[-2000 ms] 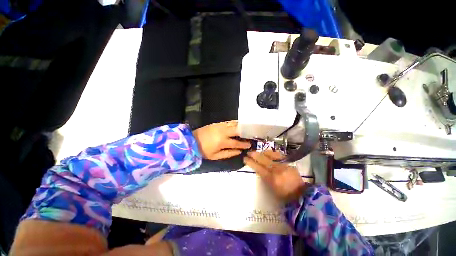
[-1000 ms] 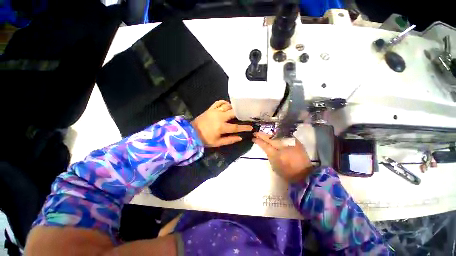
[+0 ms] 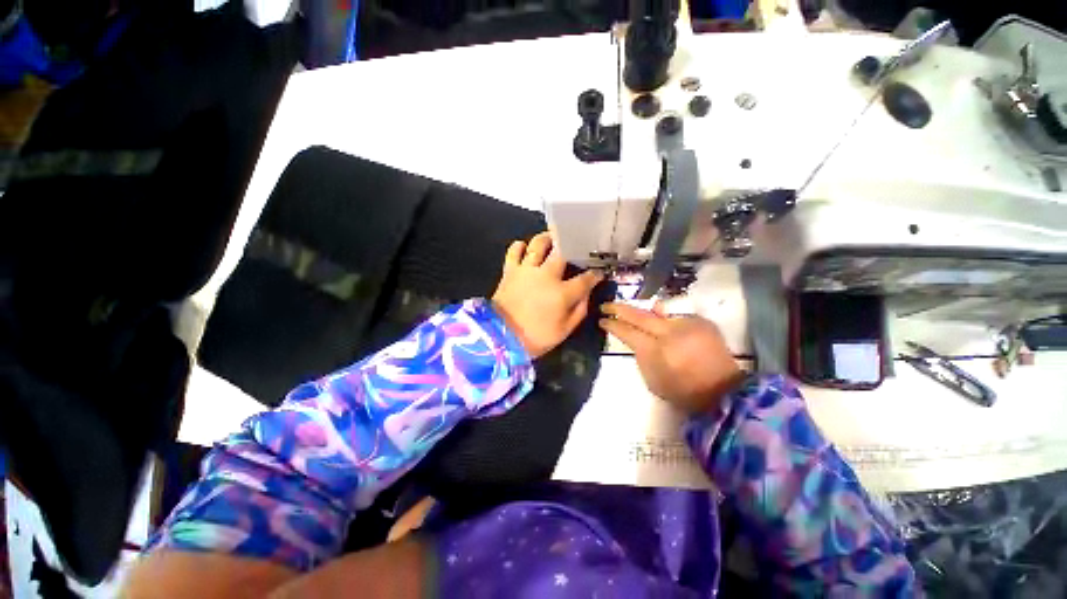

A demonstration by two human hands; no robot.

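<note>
A black padded panel (image 3: 351, 222) lies left of the needle area, turned at an angle, its near end at the table's front edge by the lap. A camouflage strap (image 3: 310, 267) runs along it, crossed by a black band. My left hand (image 3: 543, 295) presses flat on the panel's right edge, fingertips beside the presser foot (image 3: 627, 284). My right hand (image 3: 669, 349) rests on the table just right of that edge, fingertips at the panel's corner by the foot. The needle itself cannot be made out. The white sewing machine head (image 3: 597, 217) stands above.
A dark heap with a camouflage band (image 3: 82, 162) lies at the left. A smartphone (image 3: 839, 339) lies under the machine arm, with snips (image 3: 950, 374) right of it. A printed ruler (image 3: 819, 453) runs along the front edge. Clear plastic bags (image 3: 983, 538) are at lower right.
The panel has turned counterclockwise, its far end swinging left and its near end toward the lap. Both hands have stayed at the presser foot, turning slightly with it. The view has shifted.
</note>
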